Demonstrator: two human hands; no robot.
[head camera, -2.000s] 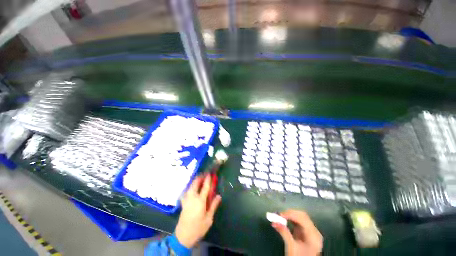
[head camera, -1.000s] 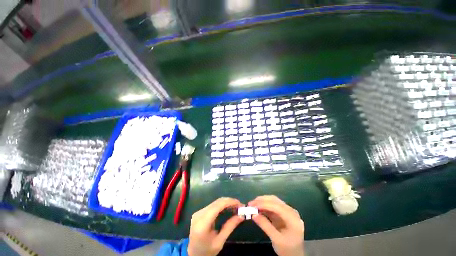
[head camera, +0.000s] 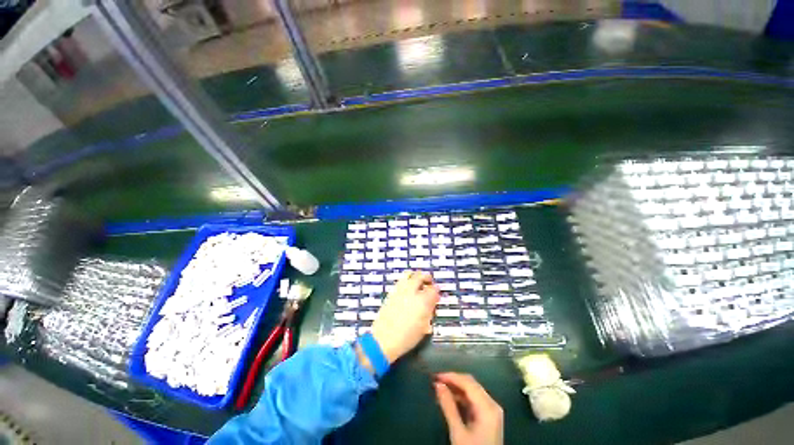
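Observation:
My left hand (head camera: 407, 315), with a blue sleeve, reaches over the clear blister tray (head camera: 444, 334), its fingertips down among the rows of white units. The hand covers what is under its fingers, so I cannot tell if it holds a piece. My right hand (head camera: 470, 410) is low, in front of the tray, thumb and forefinger close together. A small dark trace shows by its fingertips, too blurred to tell if it is held. The tray's right-hand columns look darker and slanted.
Left of the tray are a blue bin (head camera: 137, 358) of white covers, red-handled pliers (head camera: 252, 374) and a white bottle (head camera: 302, 260). A cloth-wrapped mallet (head camera: 547, 391) lies front right. Stacked blister trays (head camera: 714, 252) stand far right. More trays (head camera: 100, 322) lie at left.
My hands were together on a white unit at the front edge. My left hand has moved forward over the tray; my right stays low, a little further right. The white unit no longer shows between them.

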